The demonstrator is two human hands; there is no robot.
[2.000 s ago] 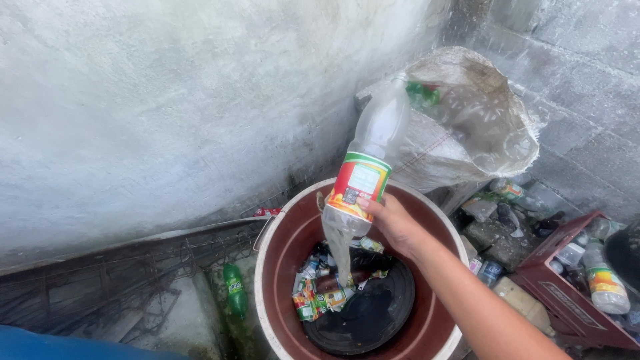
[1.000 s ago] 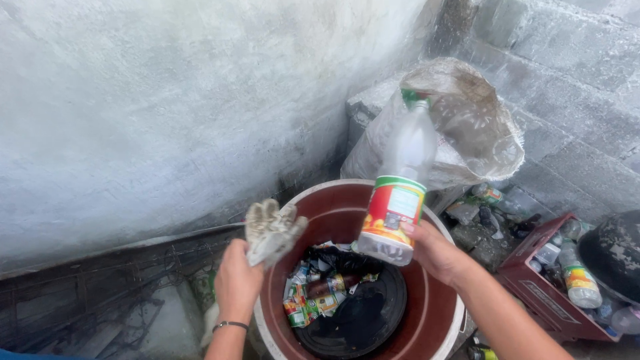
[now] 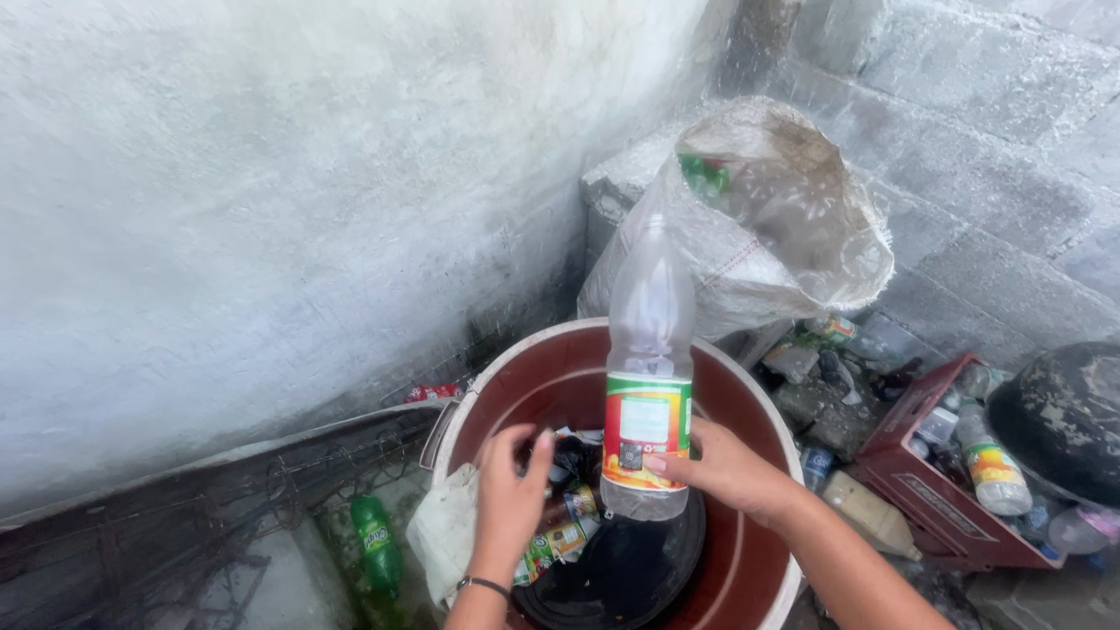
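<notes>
My right hand [image 3: 731, 464] grips the lower part of a clear plastic bottle [image 3: 652, 315] with a red, yellow and green label. The bottle stands upright over a brown plastic tub [image 3: 752, 420] with a pale rim, and its mouth has no cap. My left hand [image 3: 510, 481] is left of the bottle, fingers curled and apart, holding nothing that shows. A whitish cloth-like item [image 3: 444, 529], its kind unclear, lies by the tub's left rim, partly behind that hand. Inside the tub are crumpled labels and wrappers [image 3: 553, 547] and a round black object [image 3: 626, 573].
Behind the tub stands a white woven sack [image 3: 656, 236] holding bottles. At right are a red plastic crate [image 3: 927, 490] of bottles and a dark round vessel [image 3: 1067, 411]. A green bottle [image 3: 376, 542] lies at left. Plastered and block walls [image 3: 989, 131] close off the back.
My left hand, out of view two seconds ago, held a pale glove one second ago and no longer shows it in its fingers. The bottle, upside down at first, now stands upright.
</notes>
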